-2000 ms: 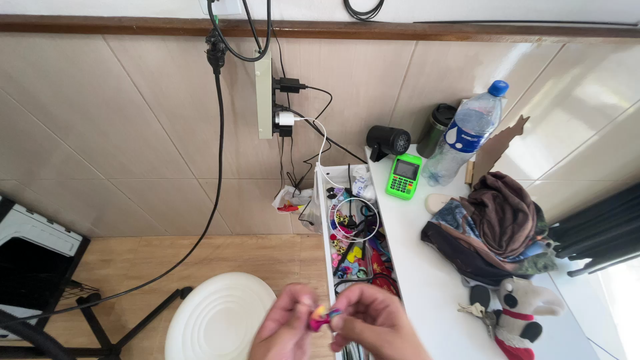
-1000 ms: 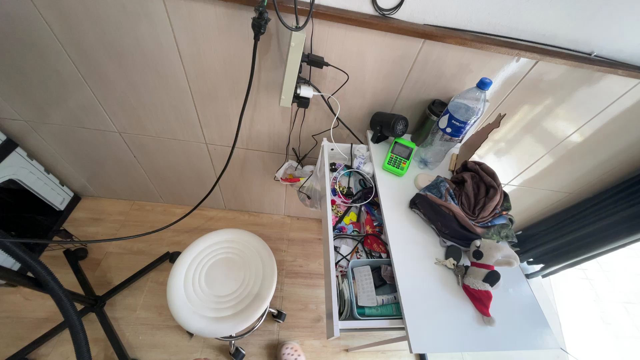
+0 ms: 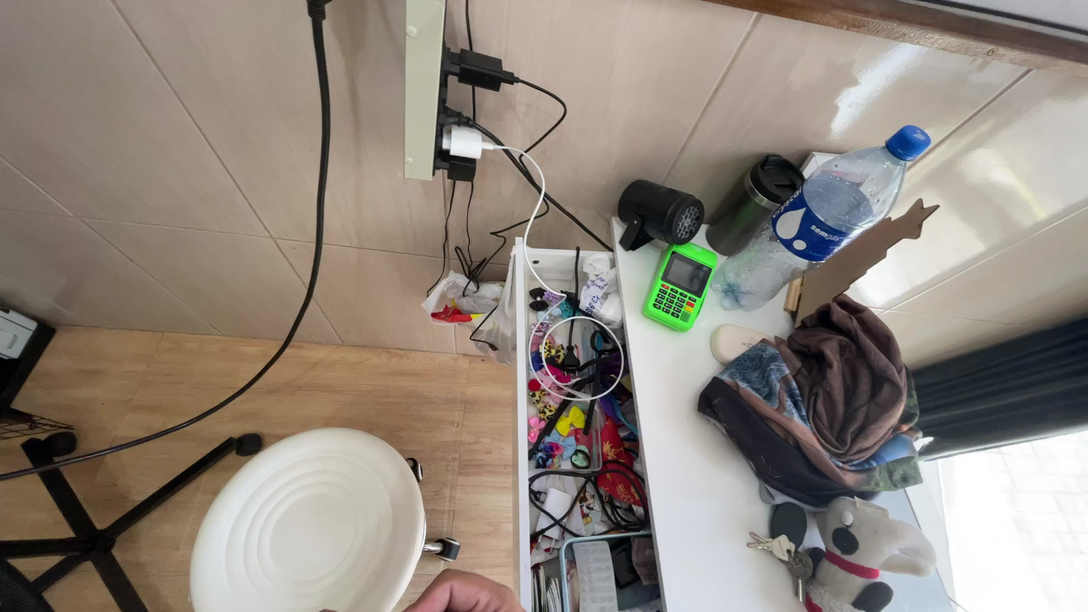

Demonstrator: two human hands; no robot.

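Part of one hand shows at the bottom edge, just right of the white round stool and left of the drawer front; which hand it is and what it holds cannot be told. A sliver of skin by the stool's lower edge is too small to read. The open white drawer holds colourful hair bows, a yellow bow, black cables, a coiled white cable and a pale blue basket. On the white desk lie a green card terminal and a bunched brown scarf.
The stool stands left of the drawer. A plastic bottle, a dark tumbler, a black cylindrical device, keys and a plush toy are on the desk. A black cable hangs before the wall, near a power strip.
Two seconds ago both hands held a small colourful item before the drawer; one second ago neither showed. Now part of a hand shows at the bottom edge. The view has shifted.
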